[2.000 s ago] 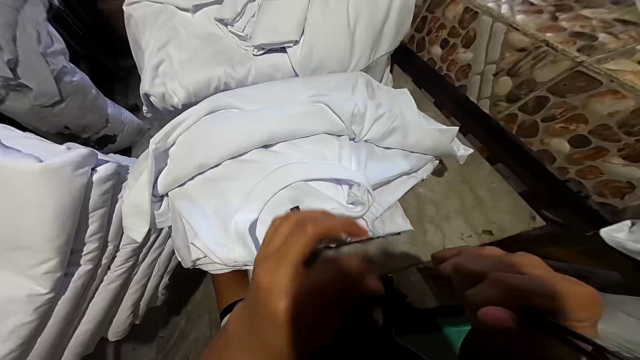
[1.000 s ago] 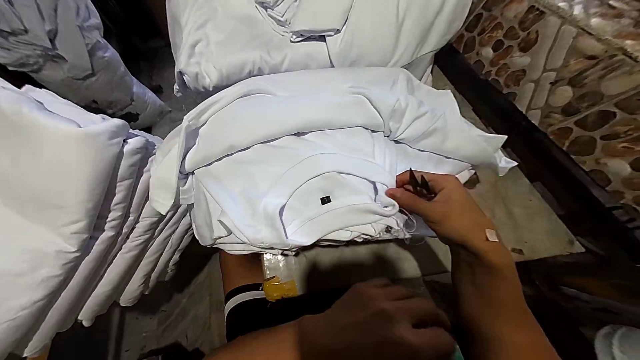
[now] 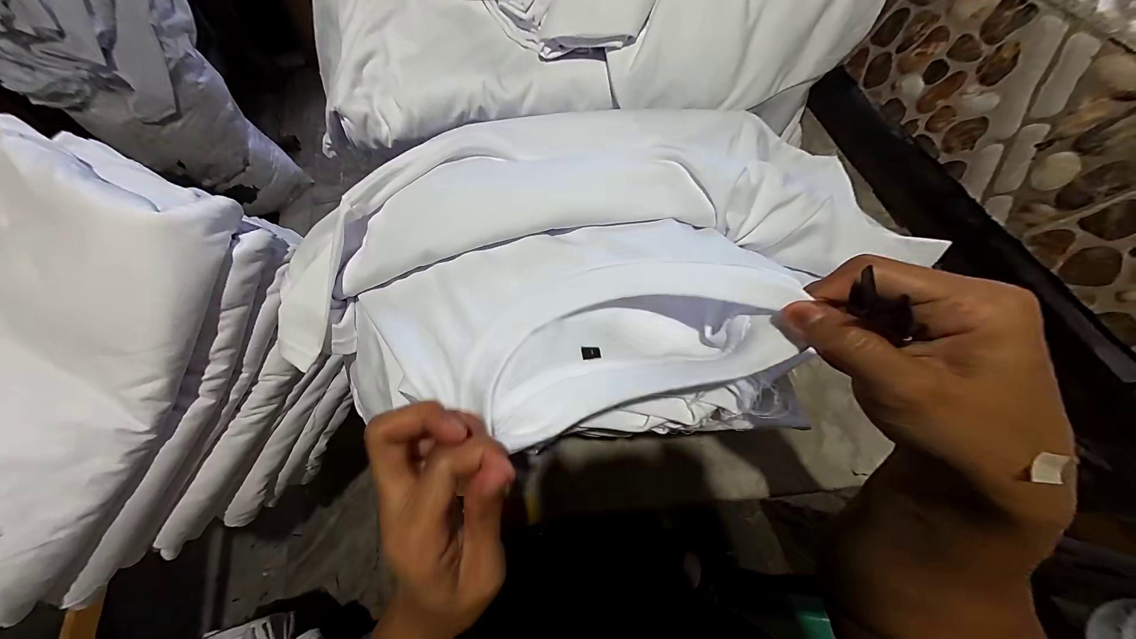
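A white T-shirt (image 3: 550,266) lies on a stack of white garments, its ribbed neckline toward me with a small black label (image 3: 591,353) inside. With thumb and fingers my right hand (image 3: 923,355) pinches the right side of the neckline; a small dark pointed tool (image 3: 880,306), perhaps thread snips, is also held in it. My left hand (image 3: 444,497) is at the left lower edge of the neckline, fingers curled; whether it grips the cloth is hard to tell. Loose threads (image 3: 768,399) hang at the right under the neckline.
Folded white garments (image 3: 98,355) are stacked at the left. Behind the shirt sits a large white cloth bundle (image 3: 497,80), with another white bundle (image 3: 186,106) at the upper left. A dark rail (image 3: 958,195) and a pebble-patterned surface (image 3: 1065,169) run along the right.
My left hand has come up from below to the left edge of the neckline. The right side of the neckline, held by my right hand, is now drawn out to the right.
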